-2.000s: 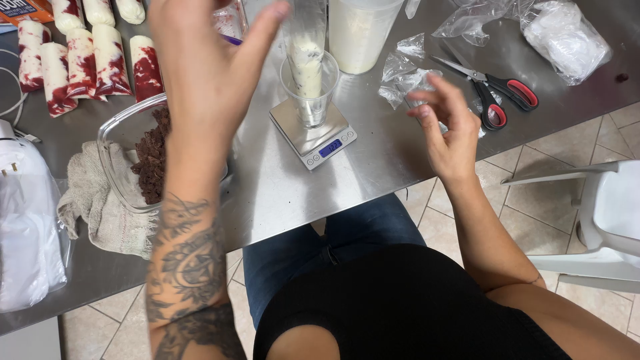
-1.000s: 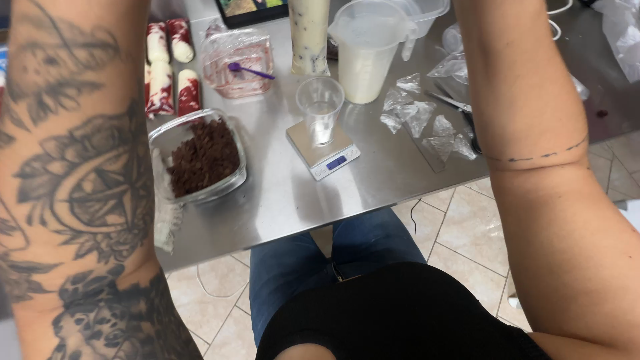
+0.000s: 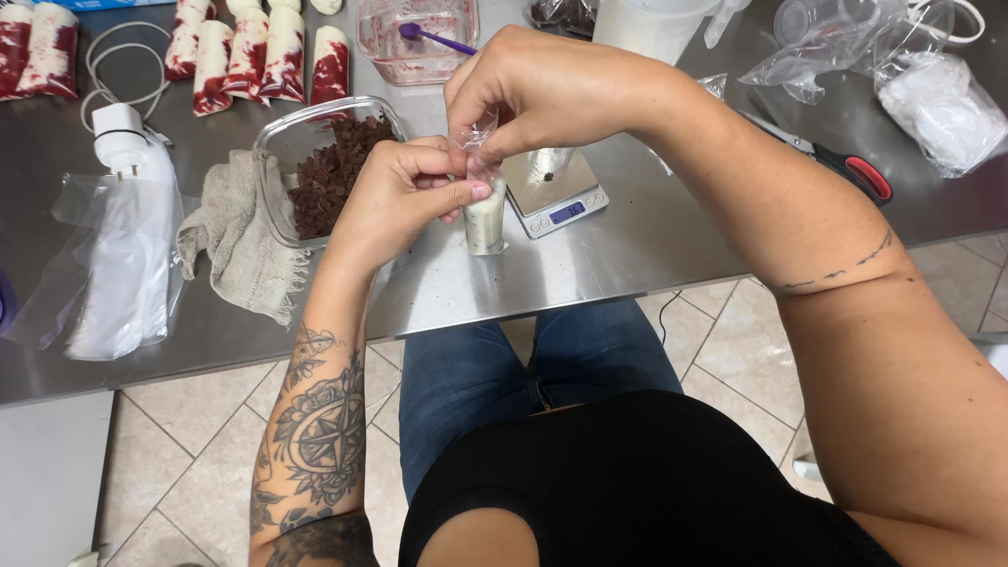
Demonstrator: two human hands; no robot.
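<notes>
A slim clear plastic bag of creamy white filling (image 3: 484, 220) stands upright near the table's front edge. My left hand (image 3: 417, 185) pinches its neck just above the filling. With thumb and fingers, my right hand (image 3: 512, 110) grips the gathered plastic at the top. Right beside the bag is a small digital scale (image 3: 555, 197), its display lit, with a clear plastic cup (image 3: 549, 161) on it, partly hidden by my right hand. A glass container of dark brown crumbs (image 3: 339, 177) lies left of my left hand.
Red-and-white filled bags (image 3: 248, 59) lie at back left, near a glass dish (image 3: 417, 47) with a purple spoon (image 3: 437, 37). A cloth (image 3: 240, 236) and plastic bags (image 3: 130, 252) are at left. A plastic jug (image 3: 650, 27), scissors (image 3: 850, 169) and a wrapped white bundle (image 3: 941, 114) are at back and right.
Both hands have come together at the neck of the filled bag. One second ago that bag stood behind the scale; now it stands at the scale's left, near the front edge.
</notes>
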